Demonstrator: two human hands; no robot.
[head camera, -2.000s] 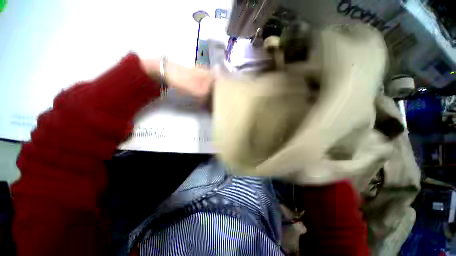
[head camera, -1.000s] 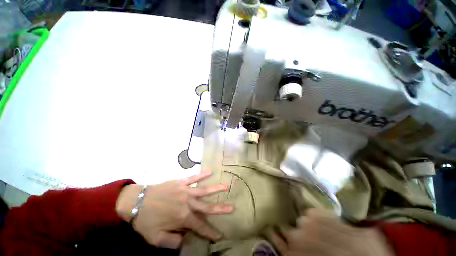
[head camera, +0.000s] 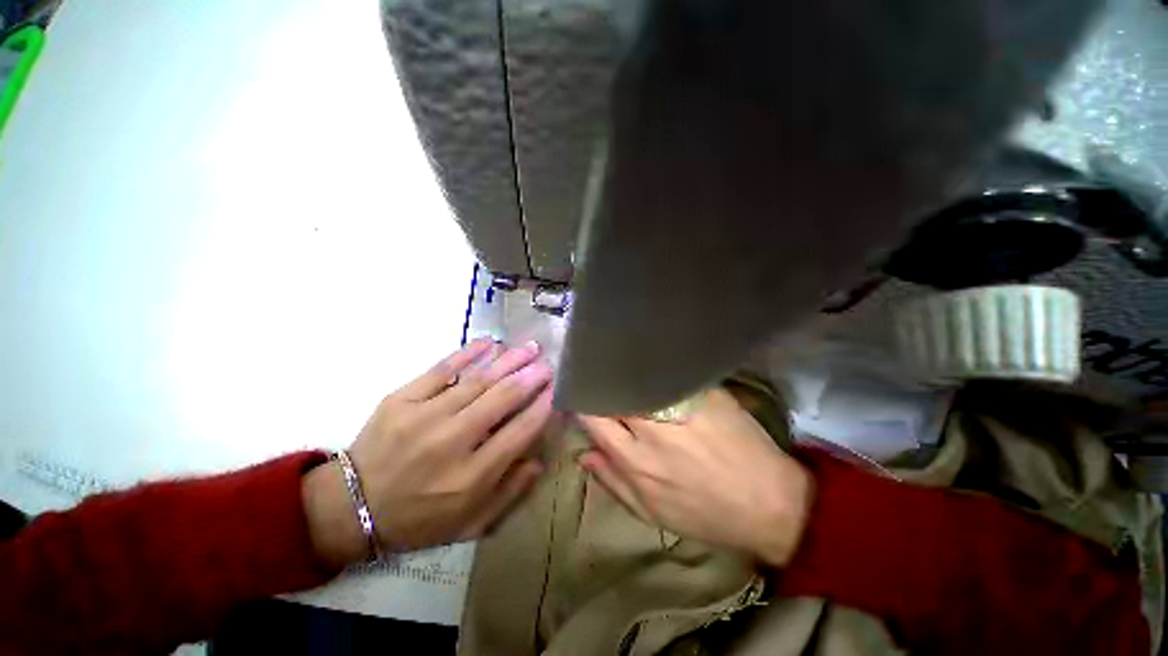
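Note:
Khaki trousers (head camera: 523, 564) lie under the machine head and run down over the table's front edge. My left hand (head camera: 448, 442) presses the cloth from the left, its fingers stretched towards the needle area. My right hand (head camera: 698, 474) holds the cloth just to the right, fingertips close to the left ones. A long seam line runs down the cloth below my hands. The white-grey sewing machine head (head camera: 461, 141) is very close above. A large dark shape in front of it hides the needle and presser foot.
The white machine table (head camera: 231, 256) spreads to the left, with a printed ruler along its front edge. A green basket rim (head camera: 18, 74) shows at top left. The ribbed white dial (head camera: 993, 333) is at right. White cloth (head camera: 865, 410) lies behind my right wrist.
The view has moved closer to the machine head. Both hands have moved up the cloth towards the needle area and now lie near each other. The dark shape now covers the head's middle.

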